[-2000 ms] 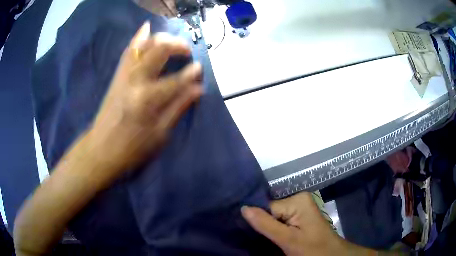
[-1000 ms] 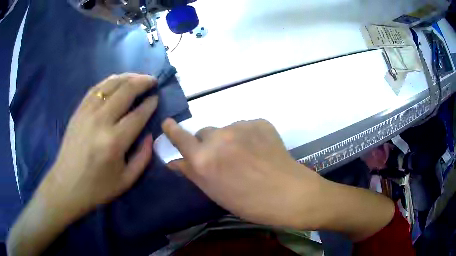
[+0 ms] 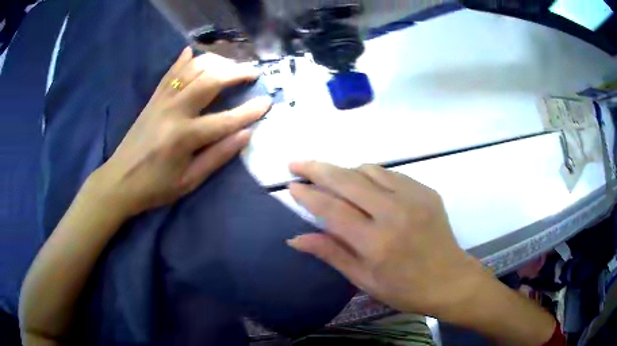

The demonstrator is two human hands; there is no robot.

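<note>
Dark navy fabric [image 3: 237,250] covers the left of the white machine bed and hangs over the front edge. My left hand [image 3: 196,121] lies flat on the fabric, fingers spread, with its fingertips close to the presser foot [image 3: 275,76]. My right hand [image 3: 379,230] is over the bed to the right of the fabric's curved edge, fingers apart; I see nothing held in it. The needle is too blurred to make out. The fabric under my left palm is hidden.
The machine head [image 3: 230,20] fills the top. A blue knob [image 3: 350,90] sits right of the foot. A cream packet [image 3: 575,125] with a metal clip-like item lies at the far right. A ruler strip [image 3: 541,236] edges the table. Cloth pieces [image 3: 568,284] lie below it.
My left hand has moved up to the presser foot. My right hand has moved right, away from the small folded fabric part, which no longer shows. The view has shifted, showing more of the machine head.
</note>
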